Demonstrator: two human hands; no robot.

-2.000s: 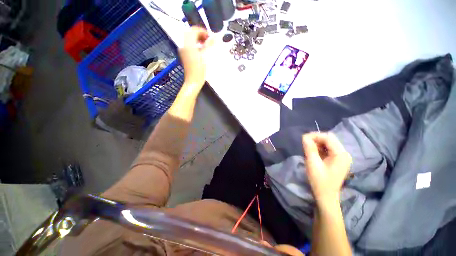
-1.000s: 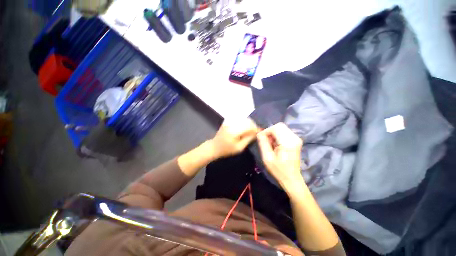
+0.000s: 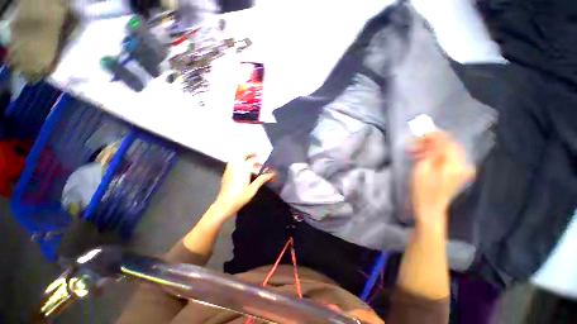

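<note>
A dark grey jacket (image 3: pixel 360 136) with a lighter wrinkled lining lies spread over the table's right part and the wearer's lap. My left hand (image 3: pixel 240 185) is at the table corner and pinches the jacket's edge between thumb and fingers; a small dark bit shows at the fingertips, too blurred to name. My right hand (image 3: pixel 440 174) is raised over the jacket, near the white label (image 3: pixel 422 124), with its fingertips drawn together. It is blurred, and no needle or thread can be made out in it.
A red-edged phone (image 3: pixel 248 92) lies on the white table (image 3: pixel 183 130) beside the jacket. Beyond it are a pile of small metal pieces (image 3: pixel 195 68) and thread spools (image 3: pixel 147 54). A blue basket (image 3: pixel 104 177) stands left. A shiny tube (image 3: pixel 215 288) crosses the foreground.
The view has swung to the right. My hands were together at the jacket edge; my right hand has since moved away right, over the jacket. My left hand has come from the spools to the edge.
</note>
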